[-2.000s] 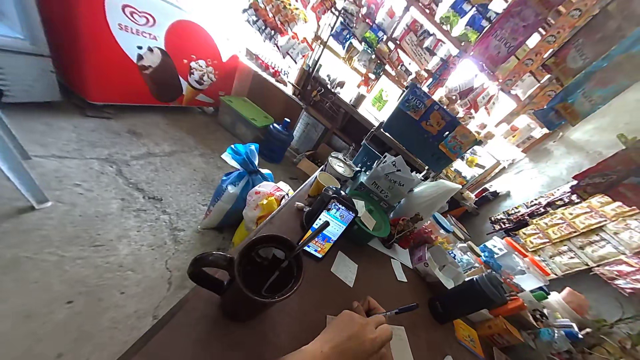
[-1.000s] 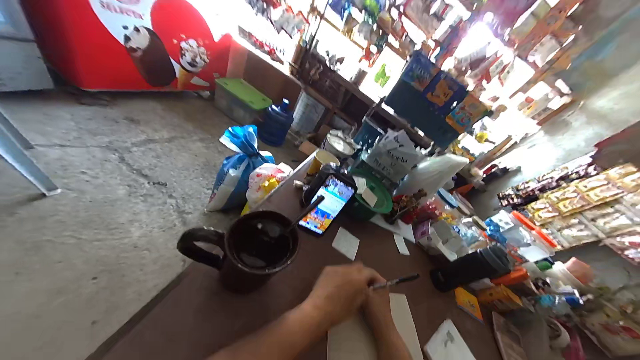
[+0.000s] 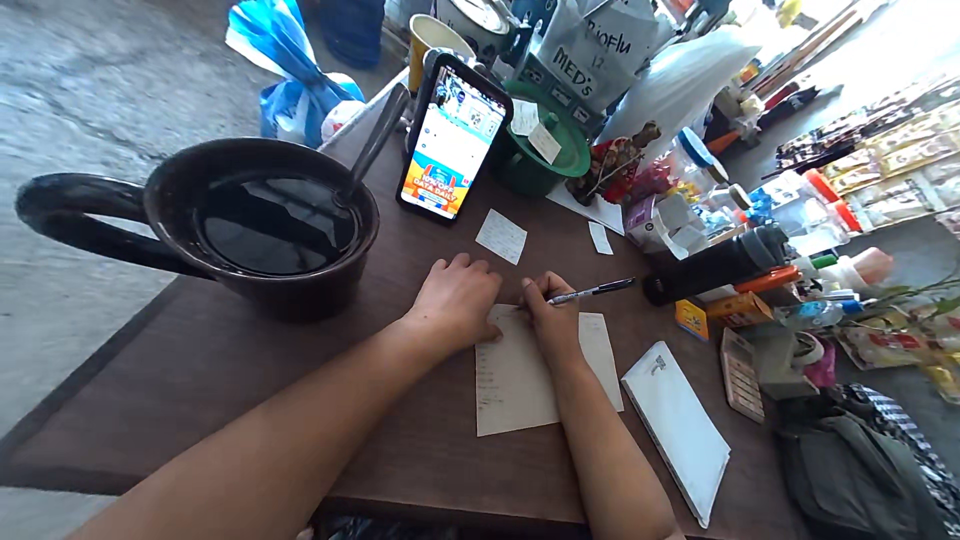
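My right hand (image 3: 553, 319) grips a ballpoint pen (image 3: 592, 291), its tip end hidden by the fingers. That hand rests on a sheet of paper (image 3: 517, 386) bearing handwriting, on the brown tabletop. My left hand (image 3: 457, 300) lies palm down with nothing gripped, its thumb on the sheet's upper left corner and its fingers on the table. Left of it stands a dark mug (image 3: 300, 289) of dark liquid with a spoon handle (image 3: 379, 139) leaning out. A lit smartphone (image 3: 457, 139) stands propped up behind, with a small written note (image 3: 502, 236) below it.
Right of the sheet lie a white notepad (image 3: 679, 435) and a calculator (image 3: 742, 375). A black tumbler (image 3: 716, 264) lies among jars and small boxes. A green container (image 3: 551, 154) and plastic bags stand at the back. A dark bag (image 3: 855, 465) is at the lower right.
The view has tipped down and closer to the table. My left hand, crossing near the pen one second ago, now lies apart from my right hand at the sheet's upper left.
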